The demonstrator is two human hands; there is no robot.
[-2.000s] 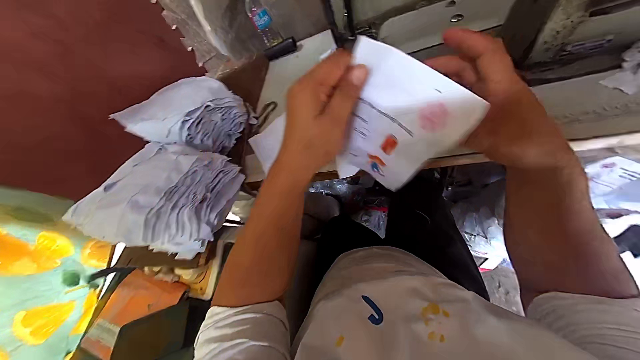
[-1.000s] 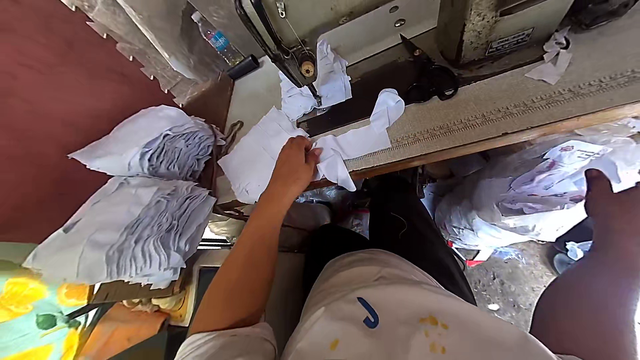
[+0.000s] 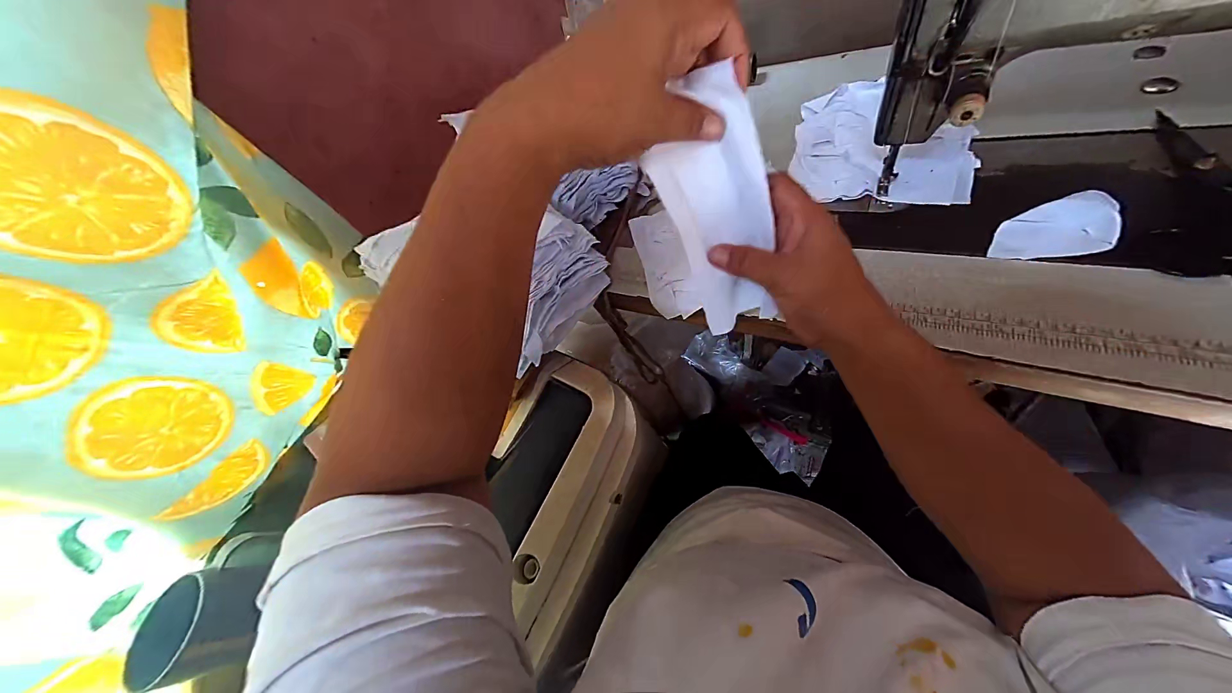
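Note:
Between my hands is a folded white fabric piece [image 3: 722, 202]. My left hand [image 3: 664, 87] pinches its upper end, and my right hand [image 3: 808, 250] grips its lower right edge with the thumb on top. Another white fabric piece [image 3: 664, 265] hangs behind it at the table edge; whether the right fingers also hold it I cannot tell. To the right, a sewing machine [image 3: 929, 87] has its needle area over a stack of white fabric pieces [image 3: 837, 144]. A small rounded white piece [image 3: 1059, 226] lies on the dark machine bed.
Bundles of white fabric pieces [image 3: 563, 279] sit left of the table, partly behind my left arm. Scissors [image 3: 1184, 144] lie at the right on the machine bed. An orange-print cloth [image 3: 125, 289] hangs at the far left. Clear plastic bags [image 3: 770, 404] are below the table edge.
The printed piece held two seconds ago is out of sight. My right hand has come back from the plastic bag at the right to the fabric. My left hand has lifted off the table edge. The view has shifted left.

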